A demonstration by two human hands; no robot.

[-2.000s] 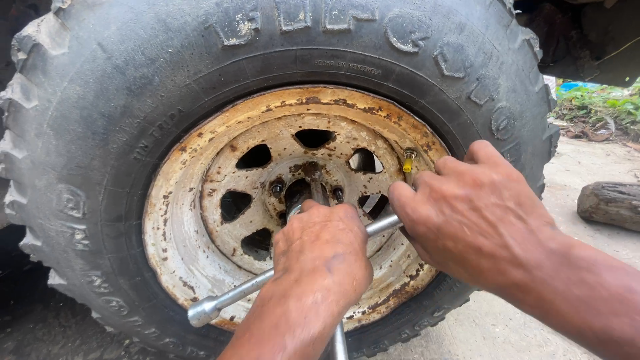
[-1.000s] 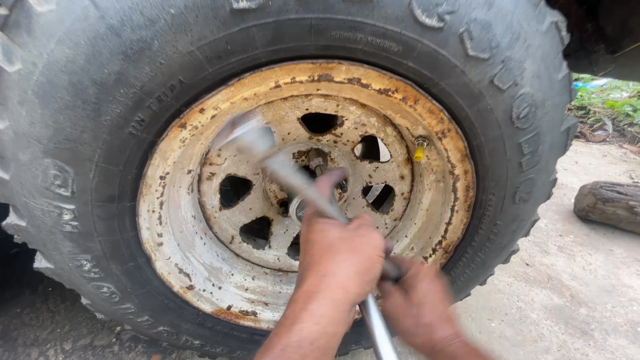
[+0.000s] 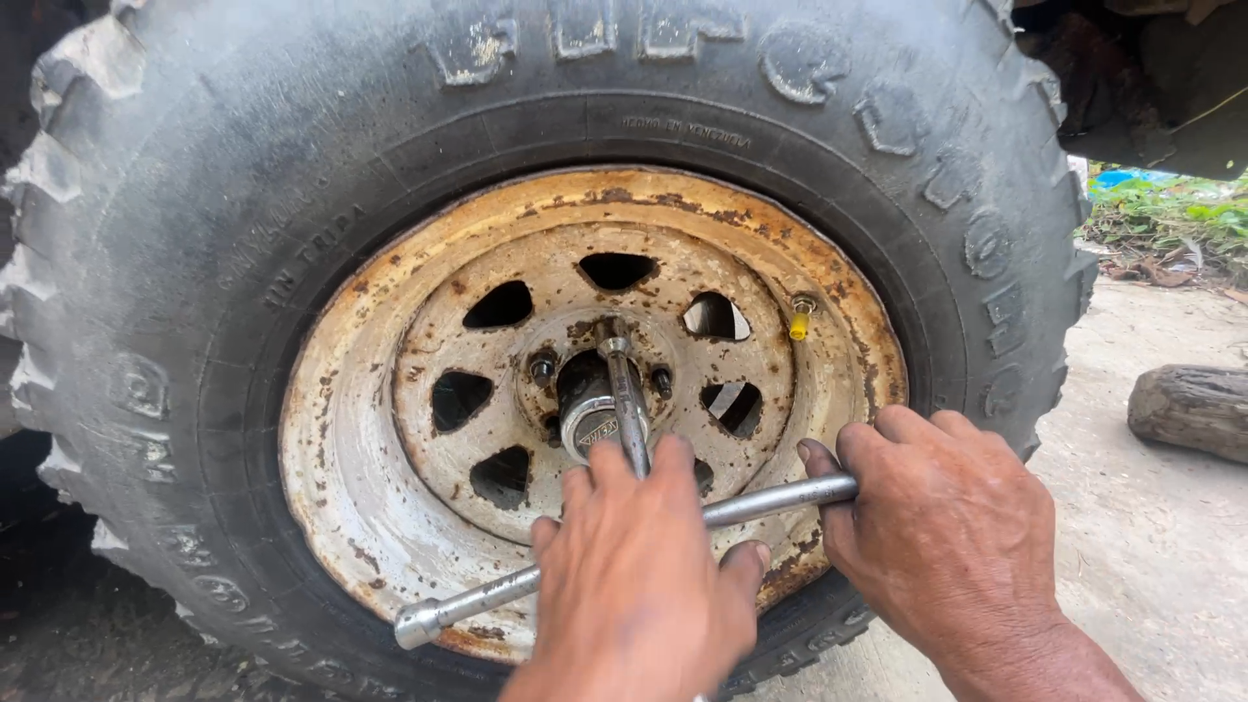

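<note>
A four-way lug wrench [image 3: 770, 499] lies across the lower part of a rusty, cream-painted steel wheel rim [image 3: 351, 526]. One arm's socket reaches a stud position at the top of the hub [image 3: 590, 414]. My left hand [image 3: 643, 575] rests over the crossing of the wrench, fingers spread along the arm that points at the wheel; its underside is hidden. With my right hand [image 3: 941, 536] I grip the right end of the crossbar, beside the rim's lower right edge. Dark studs or nuts [image 3: 542, 368] show around the hub. A yellow valve cap [image 3: 799, 325] is at the rim's upper right.
A large black off-road tire [image 3: 185, 322] with raised lettering surrounds the rim. At right a piece of log [image 3: 1189, 409] lies on the pale concrete ground [image 3: 1131, 546]. Green plants [image 3: 1165, 216] grow behind it, under the dark vehicle underside [image 3: 1121, 97].
A second ago the wrench was blurred and swung away from the hub's top, both hands low on it. Now its socket is at the top stud position, and my right hand is on the crossbar's right end.
</note>
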